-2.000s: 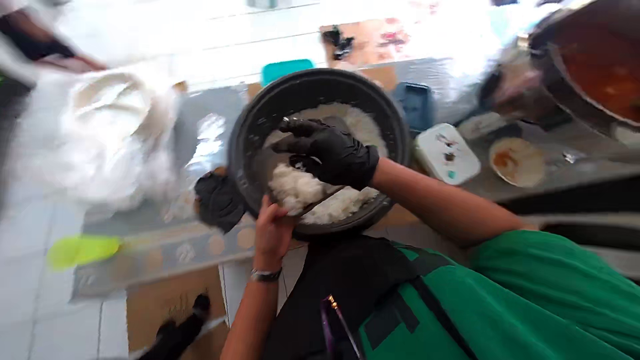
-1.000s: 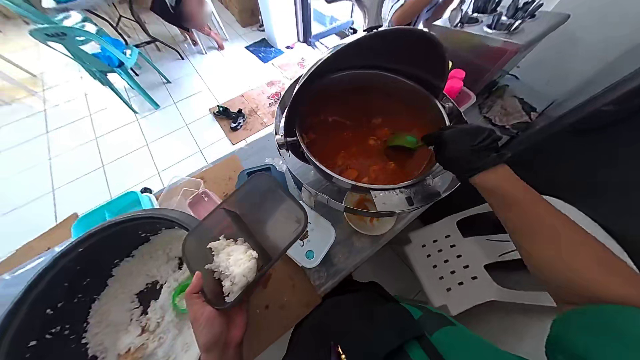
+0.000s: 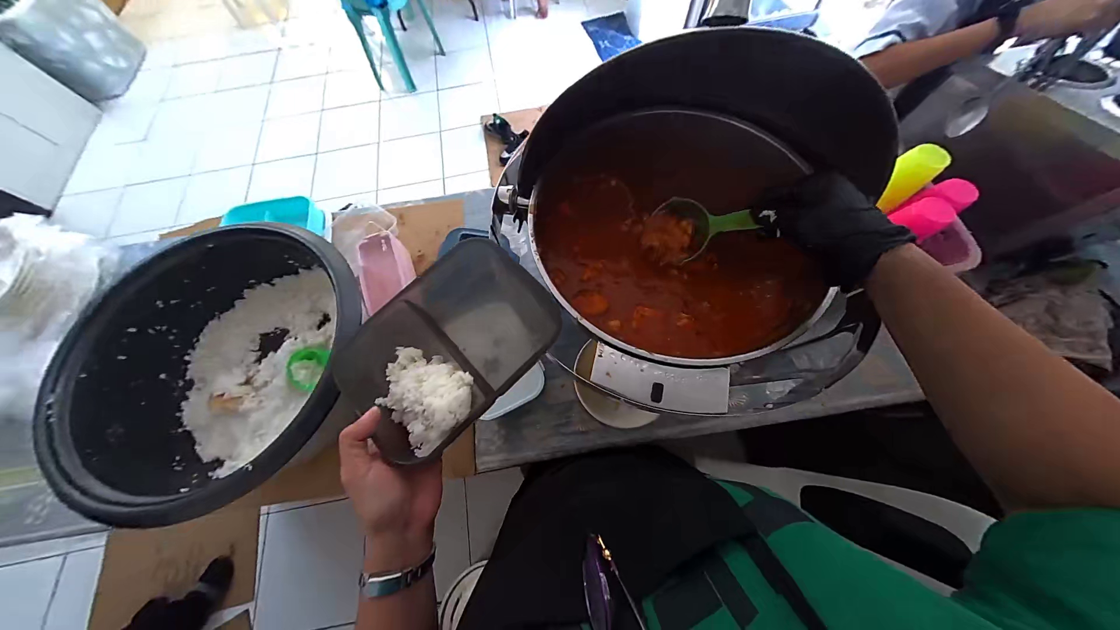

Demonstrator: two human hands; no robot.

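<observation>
My left hand [image 3: 389,481], bare, holds a dark translucent plastic food container [image 3: 503,302] by its near corner. The container is tilted and has a divider; cooked rice [image 3: 427,398] lies in one compartment. To its left stands a large black rice pot [image 3: 66,420] partly filled with rice, a green ring-shaped thing [image 3: 308,368] resting in it. My right hand [image 3: 827,223], in a black glove, grips the green handle of a ladle [image 3: 684,229] above or in the red stew [image 3: 604,262] of a big lidded pot [image 3: 700,360]. Pieces of food sit in the ladle's bowl.
Behind the rice pot are a turquoise container [image 3: 276,213] and a pink container [image 3: 385,269]. A bowl [image 3: 612,409] sits beneath the stew pot's near edge. Yellow and pink handles [image 3: 927,197] stand right of it. Another person's arm [image 3: 936,59] reaches in at the upper right.
Two seconds ago my hands were at the rice pot; they are now apart, the right at the stew pot. Since one second ago the ladle has moved left within the stew pot. The view has shifted.
</observation>
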